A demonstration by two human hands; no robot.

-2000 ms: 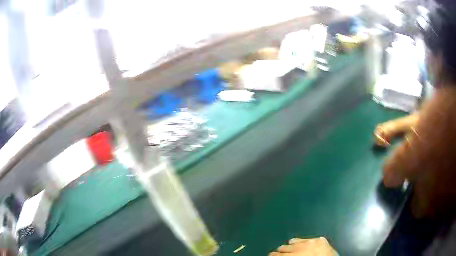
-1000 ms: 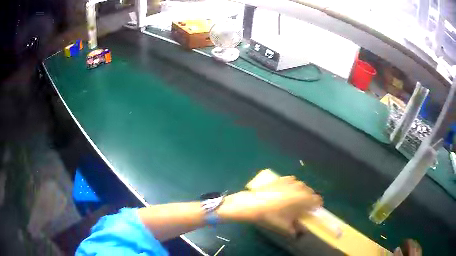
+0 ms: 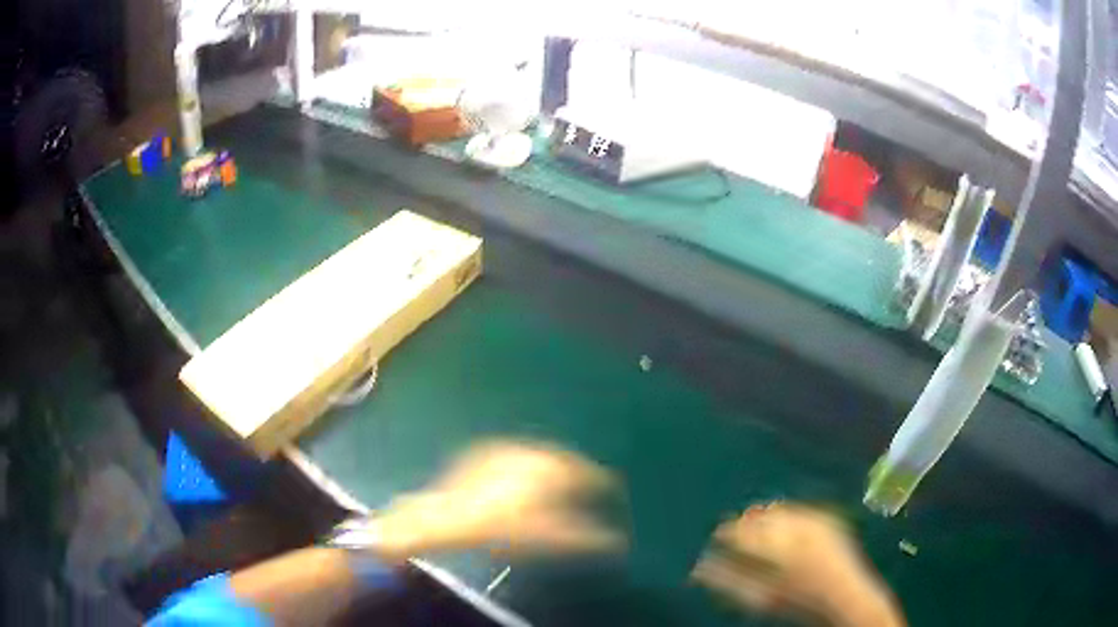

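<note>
A long tan carton (image 3: 337,319) lies flat across the green bench, left of centre, its near left end at the bench's pale edge. Its white carry handle (image 3: 356,390) sticks out from the narrow side facing me. My left hand (image 3: 533,500) is blurred above the bench, to the right of the carton and apart from it, with nothing seen in it. My right hand (image 3: 791,566) is also blurred, at the lower right, fingers curled; whether it holds anything is unclear.
A wrapped whitish post (image 3: 938,410) stands right of my hands. Small colourful boxes (image 3: 209,174) sit at the bench's far left. The raised green shelf (image 3: 723,239) holds a brown box (image 3: 419,110), a red bin (image 3: 846,184) and metallic parts. A blue object (image 3: 190,472) is below the edge.
The carton, under my left hand a second ago, now lies farther left on the bench. My left hand has let go of it and moved lower left. More of my right hand shows.
</note>
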